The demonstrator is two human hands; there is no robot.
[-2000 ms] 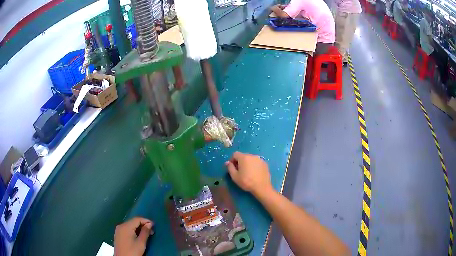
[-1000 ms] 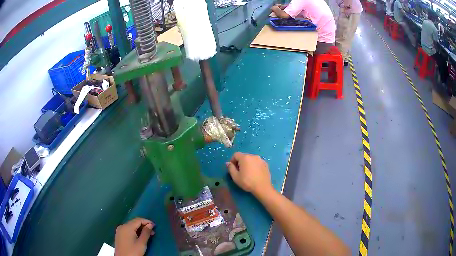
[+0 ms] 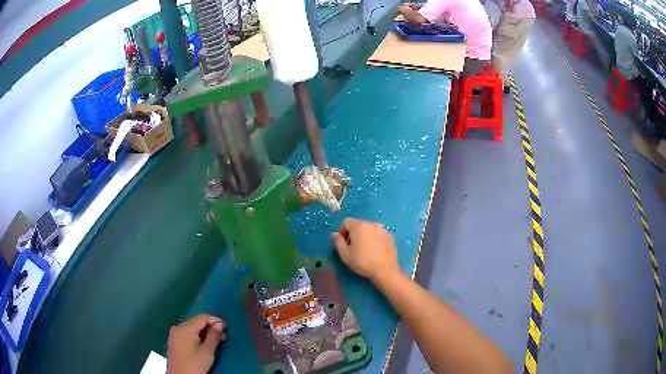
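Observation:
The green hand press (image 3: 255, 230) stands on the bench in front of me. Its brown metal base plate (image 3: 332, 321) has green edges. A silver and copper-orange fixture (image 3: 294, 314) sits on the plate with no cable visible on it. The press handle (image 3: 287, 44) has a white wrapped grip and stands raised; its rod runs down to the wrapped lever joint (image 3: 321, 186). My left hand (image 3: 193, 343) rests left of the base, fingers curled, partly cut off by the bottom edge. My right hand (image 3: 365, 250) rests on the bench right of the press, loosely closed. No object shows in either hand.
The dark green belt (image 3: 135, 248) runs left of the press. Beyond it are a cardboard box (image 3: 152, 137), blue crates (image 3: 98, 102) and a blue tray (image 3: 22, 299). Cardboard sheets (image 3: 416, 55) and a person in pink (image 3: 467, 25) are farther along the blue-green bench (image 3: 387, 139). A red stool (image 3: 482, 106) stands beside it.
The view has shifted very slightly. The standing person at the far end of the bench has changed posture. My hands and the press handle show no clear movement.

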